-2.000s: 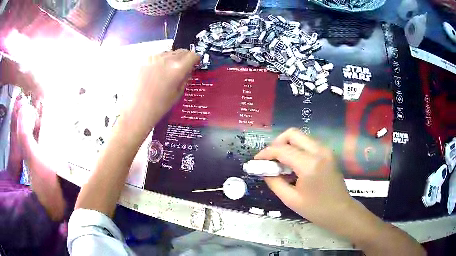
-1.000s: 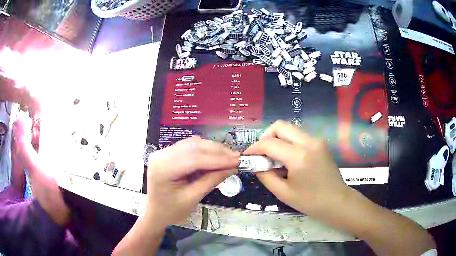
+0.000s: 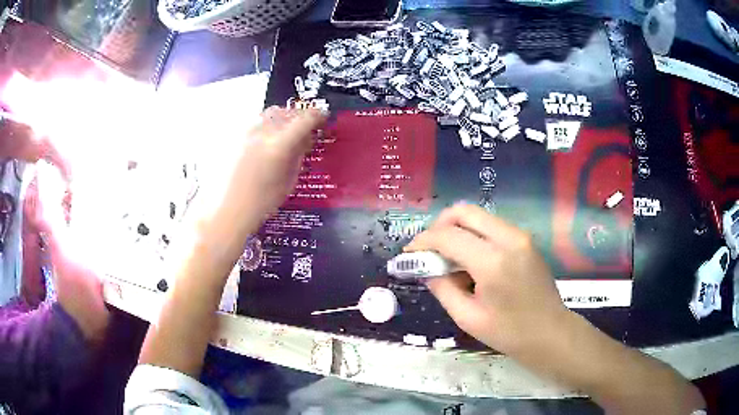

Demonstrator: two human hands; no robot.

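Observation:
My right hand (image 3: pixel 494 280) holds a white plastic housing (image 3: pixel 412 264) above the mat. Its left end shows a row of dark slots. My left hand (image 3: pixel 271 158) is blurred, palm down, with its fingertips at the lower left edge of the heap of small white and black insert pieces (image 3: pixel 405 65). Whether it pinches a piece cannot be seen. A round white pot (image 3: pixel 378 305) sits near the table edge, with a thin pale stick (image 3: pixel 336 310) pointing left from it. Small white oblong pieces (image 3: pixel 416 340) lie beside the pot.
The black and red printed mat (image 3: pixel 365 162) carries one loose white piece (image 3: pixel 615 198) at right. White units (image 3: pixel 711 284) lie far right. A perforated basket (image 3: pixel 243 16) and a phone (image 3: pixel 366 10) are at the top. Glare covers the left sheet (image 3: pixel 105 219); another person's arm (image 3: pixel 65 259) is there.
My left hand has left the housing and moved up and left to the heap. The slotted end of the housing and the stick by the pot are now uncovered. My right hand still holds the housing.

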